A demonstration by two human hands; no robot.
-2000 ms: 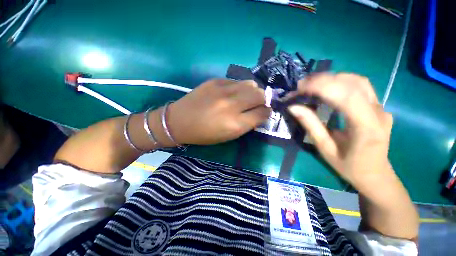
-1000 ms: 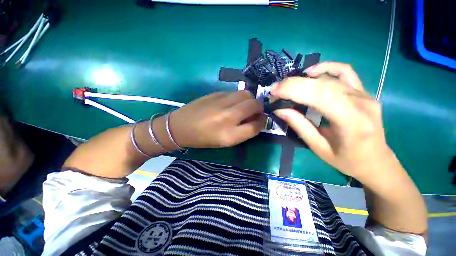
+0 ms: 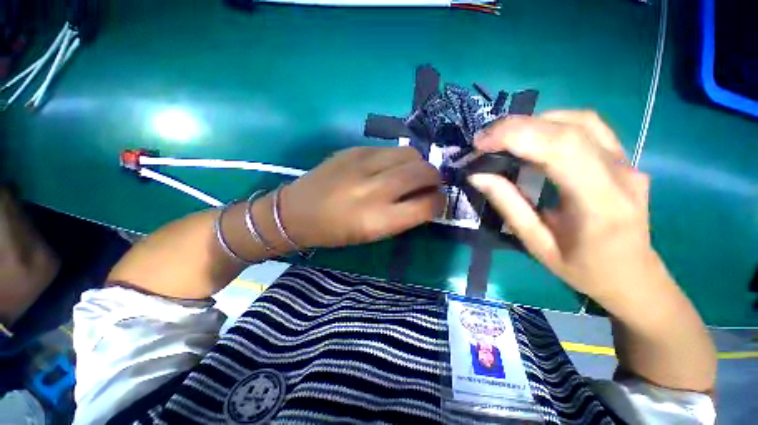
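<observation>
My left hand (image 3: 374,197) is closed on a white cable (image 3: 237,165) near its free end. The cable's two legs run left to a red and black connector (image 3: 131,159) on the green mat. My right hand (image 3: 573,195) pinches a dark item (image 3: 496,163) between thumb and forefinger, close to my left fingertips. The exact contact at the cable tip is hidden and blurred. A pile of small black pieces (image 3: 453,109) lies on a white sheet (image 3: 461,209) just beyond my hands.
Black tape strips (image 3: 479,267) cross the sheet's edges. Another white cable (image 3: 357,3) lies at the far edge with coloured strands. White cables (image 3: 51,66) lie at far left. A blue-rimmed tray (image 3: 712,83) stands at far right. Part of a person (image 3: 25,257) shows at left.
The view has shifted since the first frame. My right thumb and fingers have parted slightly around the dark item since one second ago. My left hand keeps its hold beside the sheet.
</observation>
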